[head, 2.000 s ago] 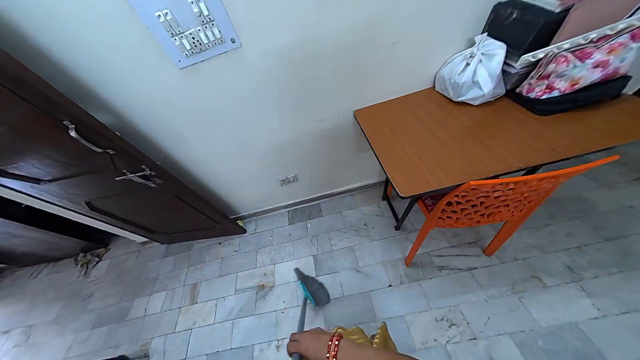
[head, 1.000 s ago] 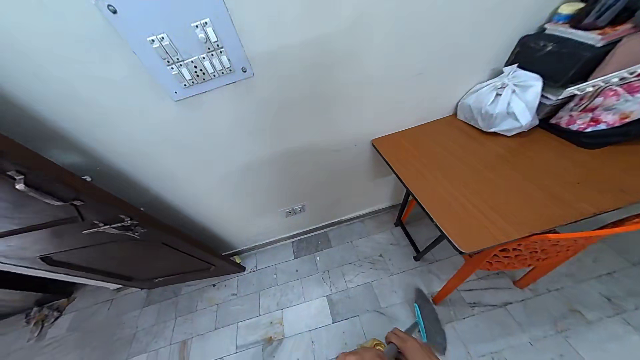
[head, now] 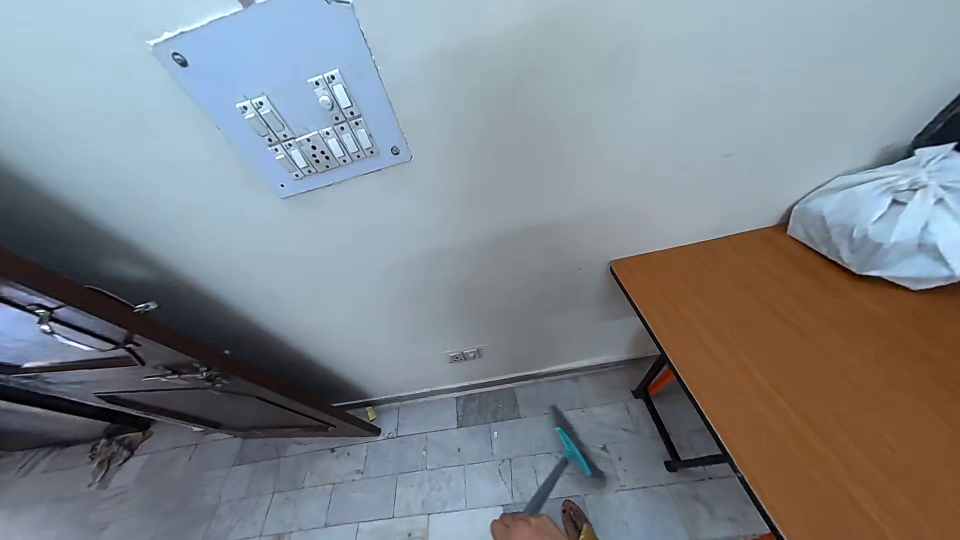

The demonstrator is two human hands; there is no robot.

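At the bottom edge, what appears to be my right hand (head: 529,526) is closed around the grey handle of a floor broom (head: 574,451). The broom has a teal head piece with dark grey bristles, which rest on the marble-tiled floor (head: 431,487) to the left of the table legs. Scattered bits of dirt lie on the tiles near the bristles. A foot (head: 574,517), with yellow cloth beside it, shows just right of my hand. My left hand is out of view.
A brown-topped table (head: 787,330) with a black metal frame stands at the right, bearing a tied white bag (head: 892,217). A dark door (head: 225,405) stands at the left, with a crumpled cloth (head: 116,450) near it. The wall carries a switchboard (head: 300,112) and a low socket (head: 465,355).
The view has shifted closer to the wall and table. The broom head now lies left of the table legs; one second ago it was by the orange chair's leg.
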